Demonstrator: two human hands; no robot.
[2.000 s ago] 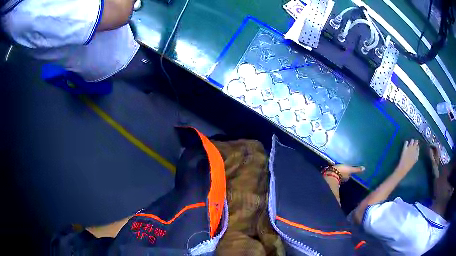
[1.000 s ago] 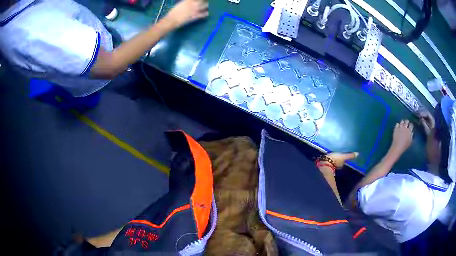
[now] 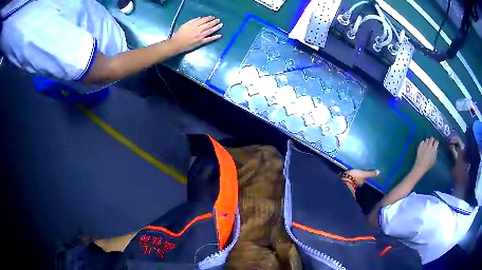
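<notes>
A clear blister tray with rows of round pockets lies on the green bench inside a blue tape outline. My right hand, with a beaded bracelet and a red band at the wrist, rests at the bench's front edge, right of the tray and apart from it. Its thumb or a finger points out over the bench top, and nothing shows in it. The other fingers are hard to make out. Of my left arm only a bare forearm shows at the lower left; the hand itself is not discernible.
A black fixture with white hoses and perforated side plates stands behind the tray. A strip plate with round parts lies at the right. Co-workers in white shirts stand left and right, hands over the bench.
The left co-worker's arm has come in over the bench, and the hand now lies flat near the tape outline. The view has shifted slightly. My right hand stays at the bench edge.
</notes>
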